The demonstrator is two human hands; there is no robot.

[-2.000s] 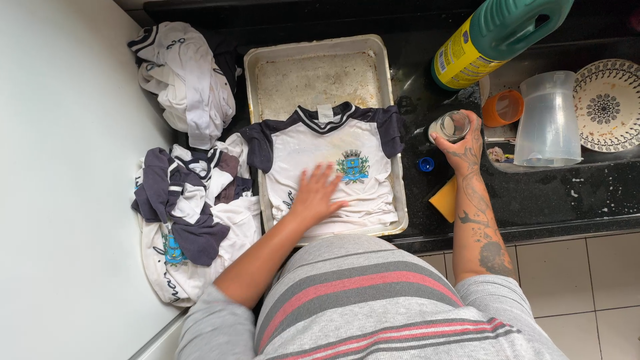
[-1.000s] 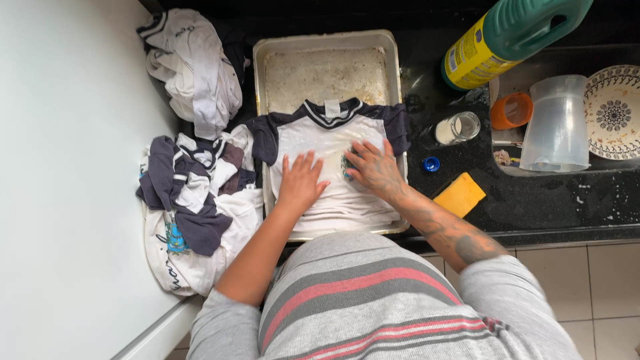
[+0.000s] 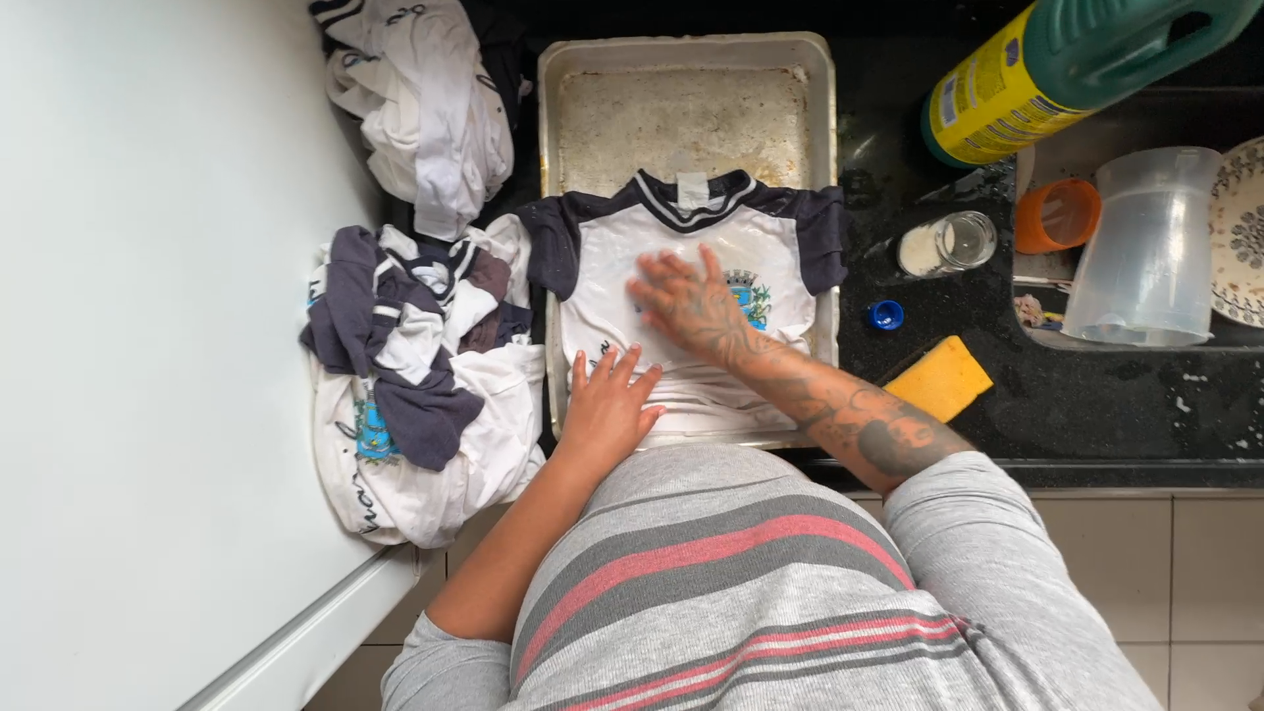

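Observation:
A small white T-shirt (image 3: 642, 336) with dark sleeves and a printed crest lies flat, front up, in a worn metal baking tray (image 3: 688, 109). My right hand (image 3: 691, 306) rests spread on the chest of the shirt, just left of the crest, slightly blurred. Lower down, my left hand (image 3: 607, 400) touches the shirt's lower left part with its fingers apart. Neither hand grips anything. Right of the tray, on the black stone counter, are a glass jar (image 3: 948, 244) with whitish contents, a blue cap (image 3: 886, 315) and a yellow sponge (image 3: 939, 379).
Two heaps of shirts, one upper (image 3: 434, 109) and one lower (image 3: 474, 395), lie left of the tray beside a white surface (image 3: 168, 296). A green bottle (image 3: 1076, 59) stands at the back right. The sink holds an orange cup (image 3: 1058, 215), a translucent plastic container (image 3: 1145, 247) and a patterned plate (image 3: 1239, 232).
My right hand held the glass jar two seconds ago; it let go and moved left onto the shirt, first over the crest, now left of it. My left hand has moved lower on the shirt.

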